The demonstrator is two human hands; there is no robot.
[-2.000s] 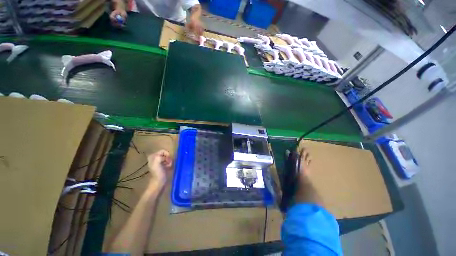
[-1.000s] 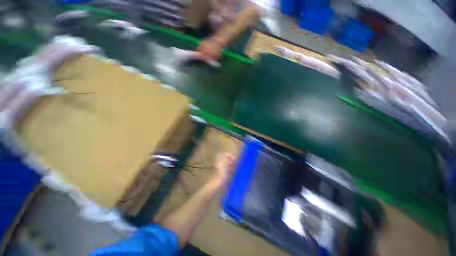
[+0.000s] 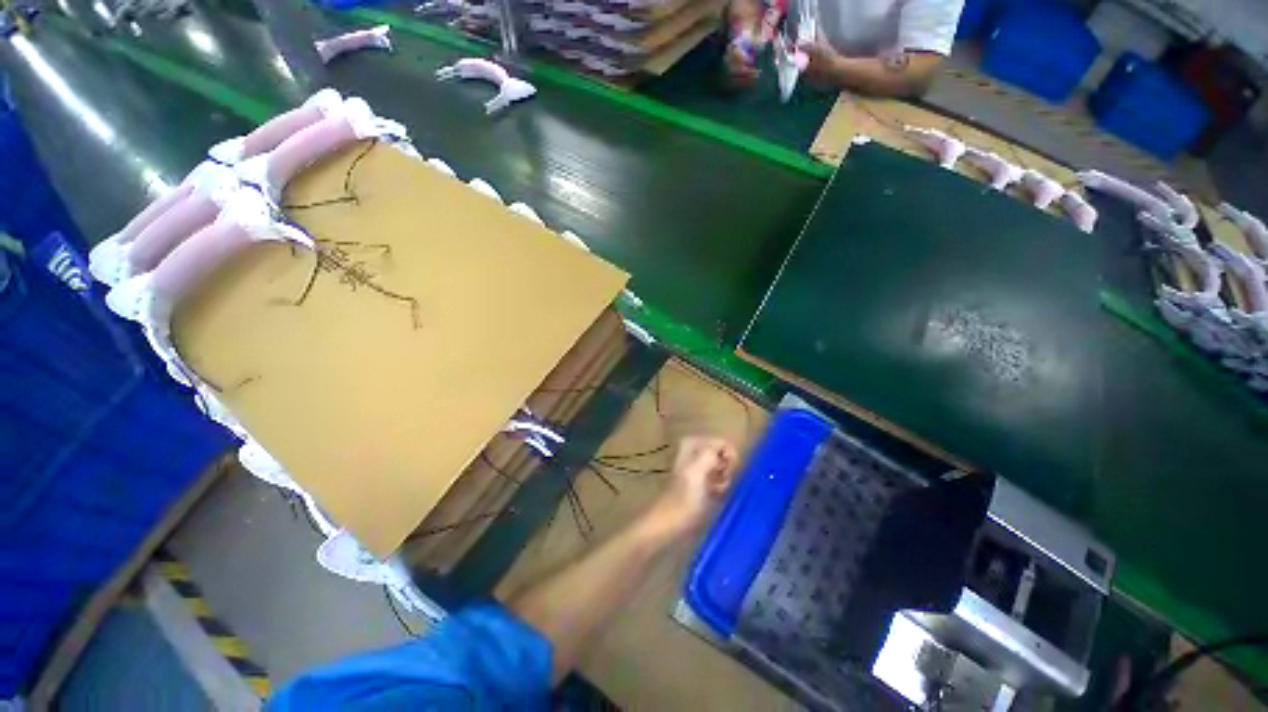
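Observation:
My left hand [image 3: 705, 469] is closed in a loose fist beside the left rim of the blue plastic tray [image 3: 758, 522]; nothing shows in it. The tray holds a grey patterned mat [image 3: 814, 570] and the silver screw feeder [image 3: 1050, 536]. My right hand is not in view. To the left stands a stack of cardboard divider sheets [image 3: 403, 334] with several pink and white cat-ear headbands [image 3: 209, 251] on the top sheet's far left end. Dark headband wires [image 3: 348, 267] lie on that sheet.
The green conveyor [image 3: 626, 195] runs behind, with a headband [image 3: 487, 81] on it. A green-topped board [image 3: 932, 306] lies beyond the tray. A person's hands [image 3: 807, 63] hold something opposite. More headbands [image 3: 1207, 264] are at the right. A black cable [image 3: 1210, 651] shows lower right.
The view has swung left, bringing the headbands on the divider stack into clear view. My left hand stays a fist by the tray. My right hand, seen two seconds ago, is out of view.

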